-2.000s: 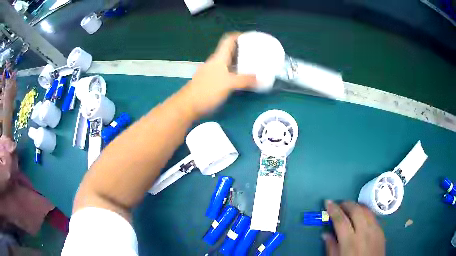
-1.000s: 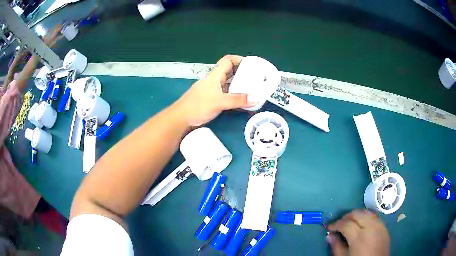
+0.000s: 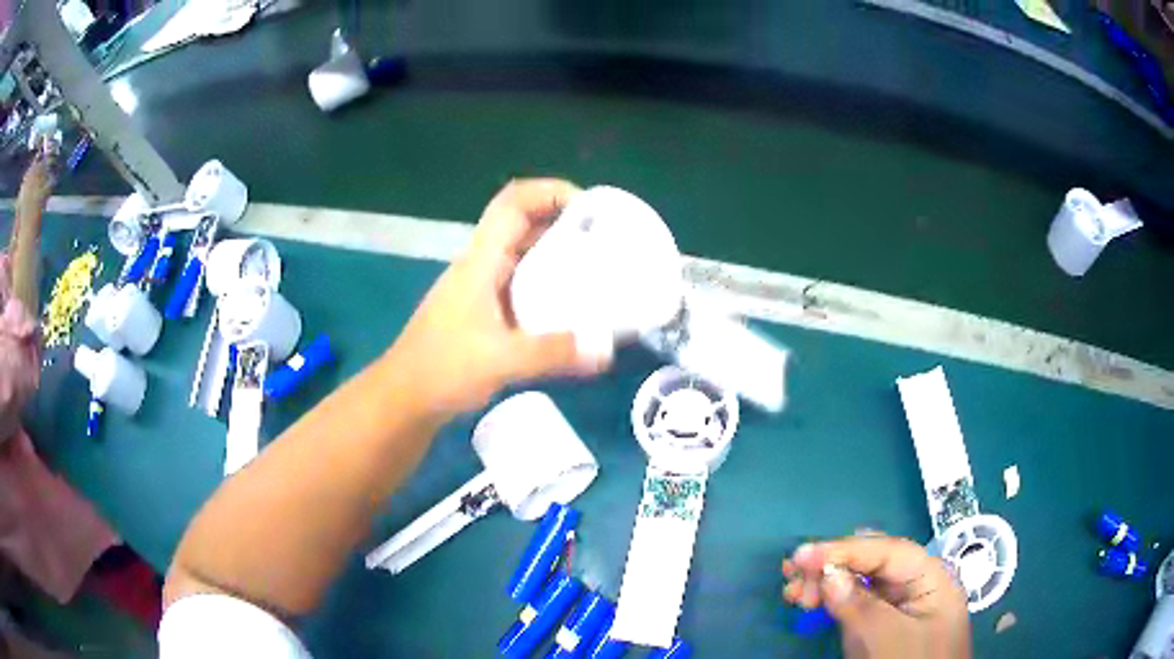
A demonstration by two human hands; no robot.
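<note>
My left hand [image 3: 470, 315] grips the head of a white fan housing [image 3: 599, 264] above the bench. Its handle half-shell [image 3: 734, 361] points right and is blurred. My right hand [image 3: 888, 592] is low at the right, thumb and fingertips together; a bit of blue [image 3: 814, 622] shows under it, probably a battery, and whether it is held is unclear. A housing with a spoked head [image 3: 685, 418] and a green circuit board lies in the middle. Another housing [image 3: 534, 457] lies left of it. Several blue batteries [image 3: 545, 554] lie between and below them.
A spoked housing [image 3: 981, 563] lies beside my right hand. Two batteries [image 3: 1120, 543] are farther right. More housings [image 3: 258, 315], batteries and yellow parts [image 3: 71, 296] are at left, near another person's arm. A pale rail [image 3: 888, 328] borders the dark belt, which carries white housings [image 3: 1079, 232].
My left hand has moved the housing left and slightly down, turning it. My right hand has shifted left over where the separate battery lay. Housings on the belt have moved left.
</note>
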